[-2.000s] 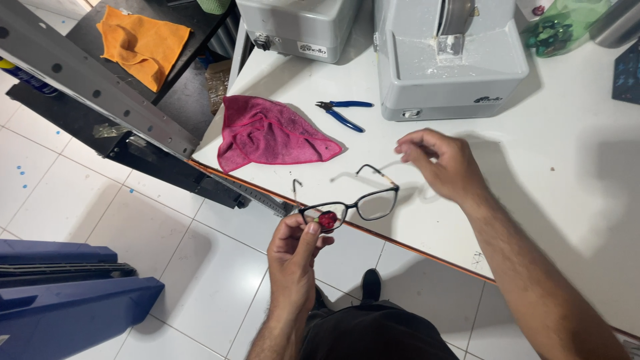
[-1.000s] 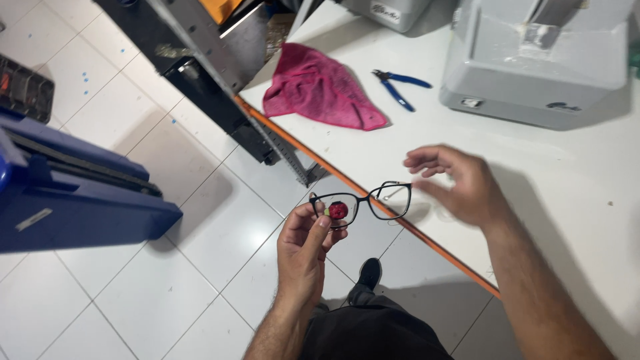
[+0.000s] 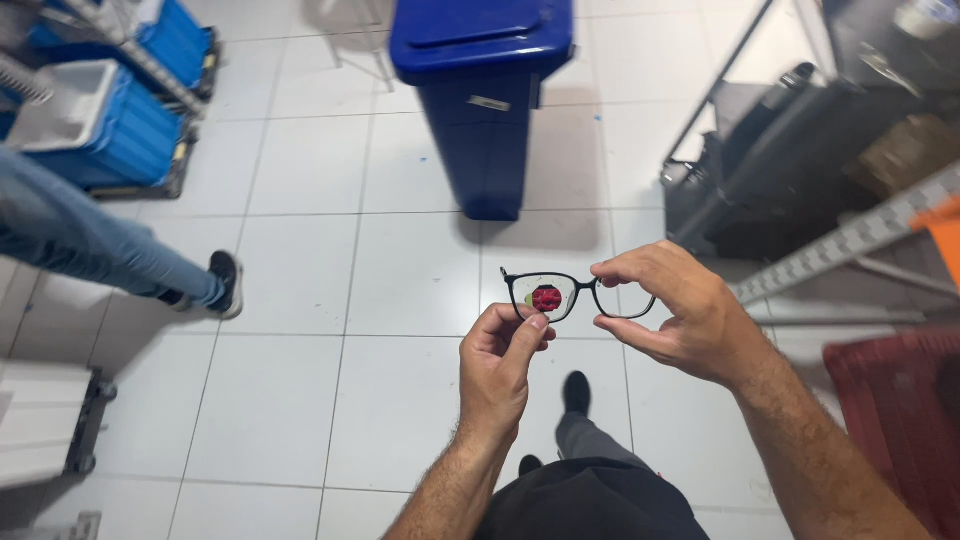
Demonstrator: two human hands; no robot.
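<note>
A pair of black-rimmed eyeglasses (image 3: 586, 285) is held up over the tiled floor. My left hand (image 3: 506, 360) pinches the lower rim of the left-hand lens between thumb and fingers. On that lens sits a round red piece (image 3: 547, 299), with a yellow-green bit at its left edge. My right hand (image 3: 675, 311) reaches around the other lens, its fingertips by the upper rim near the bridge and its thumb low by the lens; whether it grips the frame is unclear. The temples are mostly hidden.
A blue lidded bin (image 3: 484, 112) stands ahead. At the left are a person's jeans-clad leg (image 3: 112, 232), blue crates (image 3: 127, 142) and a white wheeled container (image 3: 41, 420). A metal rack beam (image 3: 847, 232) and a dark red object (image 3: 900, 405) are on the right.
The view has swung off the white table to the floor and bin. My right hand, apart from the glasses before, is now around the right-hand lens; my left hand keeps its hold.
</note>
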